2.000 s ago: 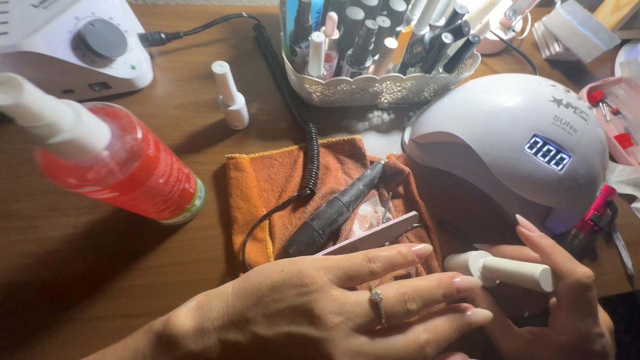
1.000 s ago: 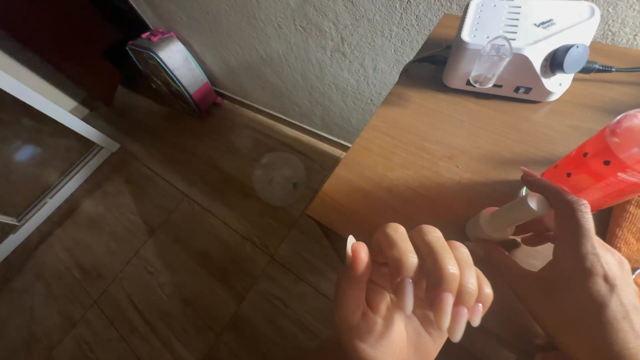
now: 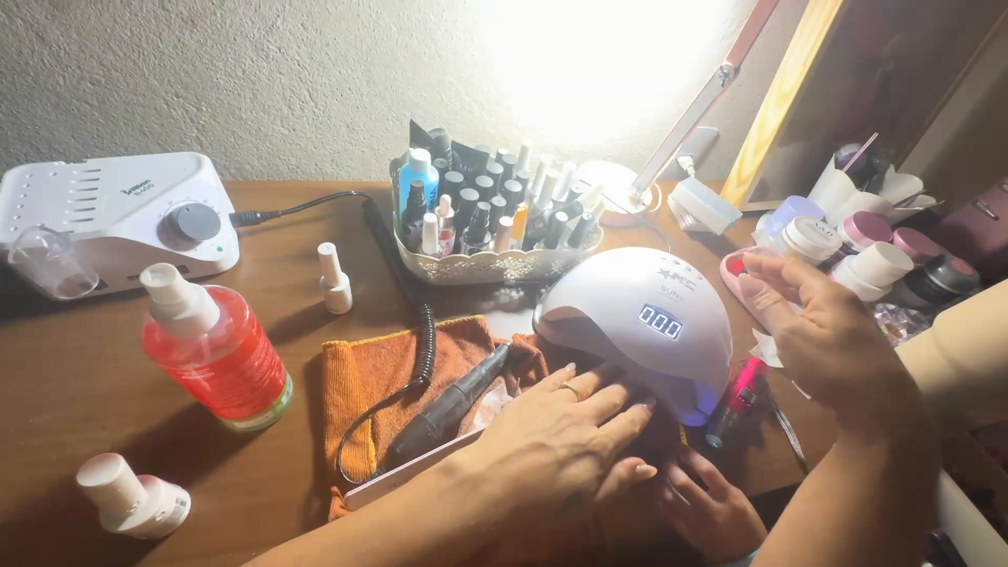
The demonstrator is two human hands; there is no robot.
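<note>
My left hand (image 3: 559, 441) reaches in from the bottom, fingers spread and a ring on one, with fingertips at the opening of the white nail lamp (image 3: 646, 315). Nothing shows in its grasp; what lies beneath it is hidden. Another person's hand (image 3: 713, 504) is just right of it, below the lamp. My right hand (image 3: 811, 331), raised right of the lamp, has bent fingers over a pink dish (image 3: 736, 276), with nothing visible in them. A nail drill handpiece (image 3: 449, 405) and a nail file (image 3: 417, 468) lie on the orange cloth (image 3: 346, 394). A white polish bottle (image 3: 146, 504) stands at front left.
A red spray bottle (image 3: 224, 354), a small white bottle (image 3: 336, 279) and the drill's control unit (image 3: 118, 220) stand at left. Behind are a lace-edged basket (image 3: 480, 268) of polish bottles and a lamp arm (image 3: 693, 118). Jars (image 3: 811, 236) and a pink tube (image 3: 736, 402) are at right.
The polish bottle that was in my right hand now stands at front left. My right hand has moved to the pink dish and my left hand to the nail lamp. The view has swung right.
</note>
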